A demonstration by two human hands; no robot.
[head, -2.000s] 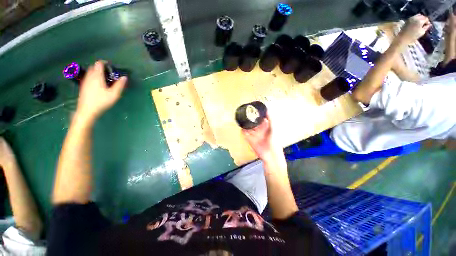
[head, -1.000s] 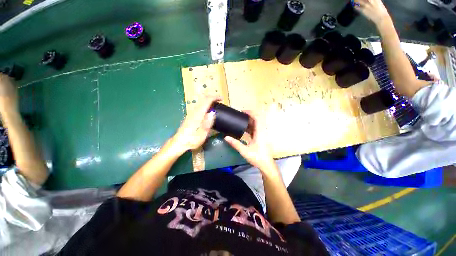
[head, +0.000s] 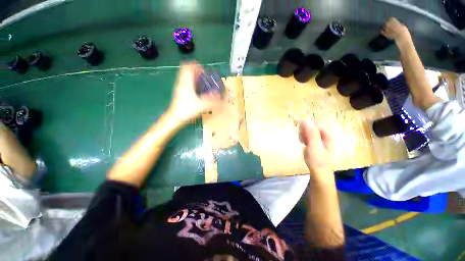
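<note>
My left hand (head: 192, 94) is raised over the left edge of the tan board and holds a joined unit (head: 210, 85), a dark cylinder blurred by motion. My right hand (head: 316, 145) is over the middle of the board, blurred, with nothing seen in it and the fingers a little apart. A cluster of matte black outer sleeves (head: 331, 74) stands at the back right of the board with dark mouths up. Inner cores with speckled round tops stand on the belt, one glowing purple (head: 183, 38).
The tan board (head: 278, 109) lies on the green bench (head: 145, 112). A white post (head: 246, 35) rises at the belt edge. More units (head: 331, 34) stand on the belt. A neighbour's arm (head: 414, 63) reaches over it at right; another person's arm (head: 18, 153) shows at left.
One second ago both hands held the black cylinder low over the board's left part. Now my left hand has carried it up towards the belt, and my right hand has let go and moved right.
</note>
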